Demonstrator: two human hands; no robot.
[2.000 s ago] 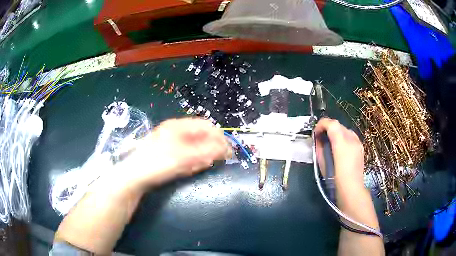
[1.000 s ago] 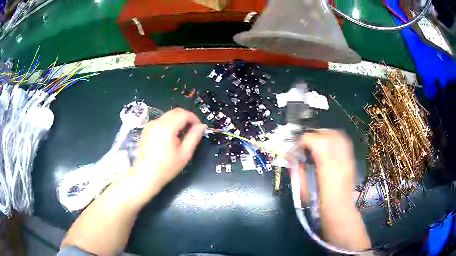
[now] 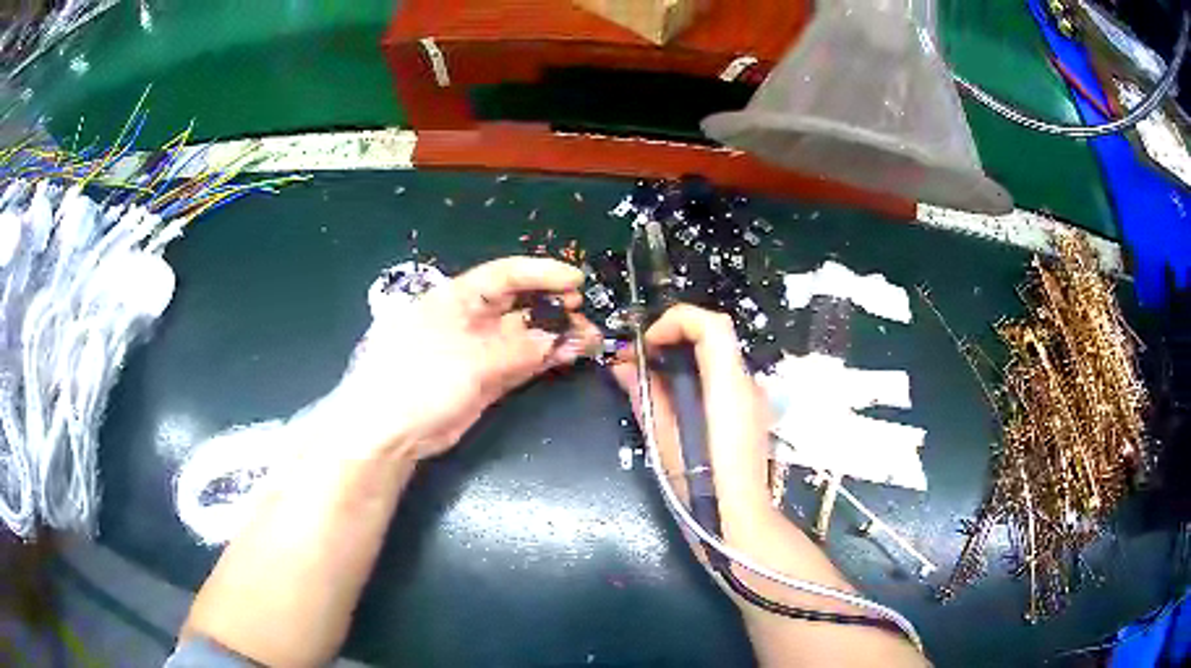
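My left hand (image 3: 464, 346) is at the centre left, fingers bent, with a small dark part (image 3: 546, 313) between thumb and fingers. The white cable (image 3: 235, 483) lies under and beside my left wrist. My right hand (image 3: 705, 372) is close to my left fingertips. It holds the soldering iron (image 3: 688, 424), whose grey-white lead runs over my right forearm. The iron's upper end reaches over the heap of small black parts (image 3: 712, 248). The fixture with white strips (image 3: 849, 444) is right of my right hand. Where the wire ends sit is hidden by my fingers.
Bundled white cables (image 3: 65, 339) with coloured wire ends are at left. A pile of copper-coloured parts (image 3: 1064, 418) is at right. A grey translucent hood (image 3: 869, 118) hangs above the back right. A red-brown stand (image 3: 523, 150) with a cardboard box (image 3: 640, 16) is behind.
My right hand has moved left with the iron, away from the fixture to my left hand. The blue and yellow wires that ran between the hands are now mostly hidden. The view has shifted left.
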